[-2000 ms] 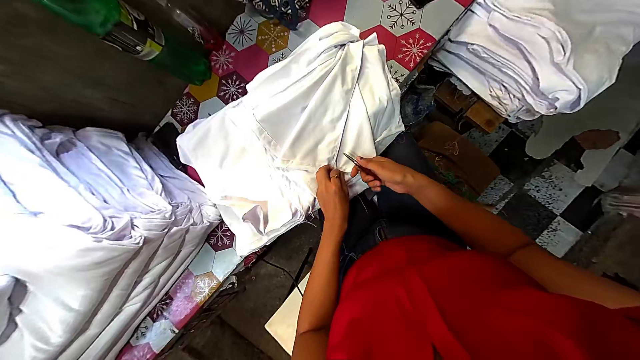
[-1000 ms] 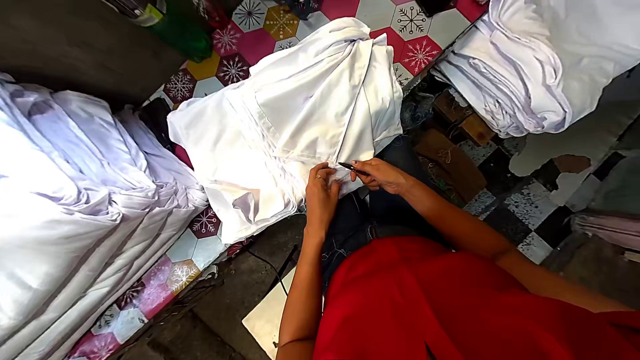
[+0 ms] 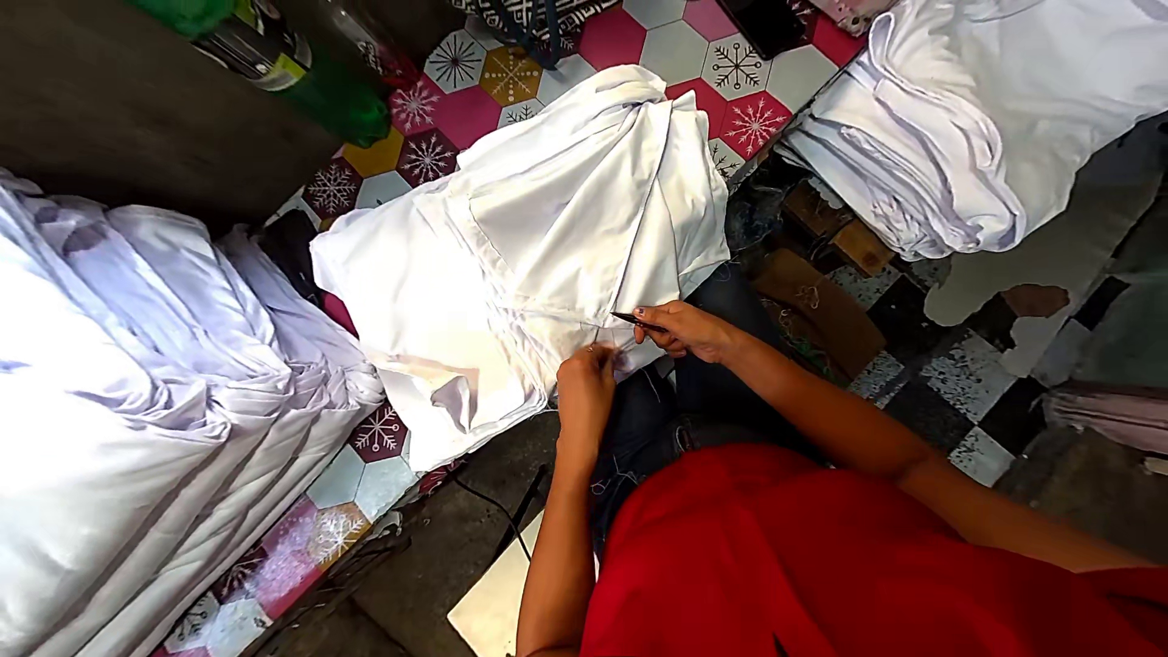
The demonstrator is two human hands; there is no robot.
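White fabric garments (image 3: 547, 219) lie in a loose layered pile across the patterned table and up to my lap. My left hand (image 3: 586, 381) pinches the near edge of the cloth between thumb and fingers. Just to its right, my right hand (image 3: 680, 330) holds a small dark pointed tool (image 3: 636, 321), perhaps thread snips; its tip points left over the cloth, close to a seam. Whether the tip touches the cloth is not clear.
A tall stack of white garments (image 3: 182, 392) stands at left, another folded stack (image 3: 949, 137) at upper right. A green plastic bottle (image 3: 338, 100) and a black phone-like object (image 3: 765, 26) lie beyond. Wooden blocks (image 3: 860, 246) sit below, on the right.
My left hand has come lower along the cloth's near edge, a little apart from the tool. My right hand still holds the tool. The view has shifted slightly.
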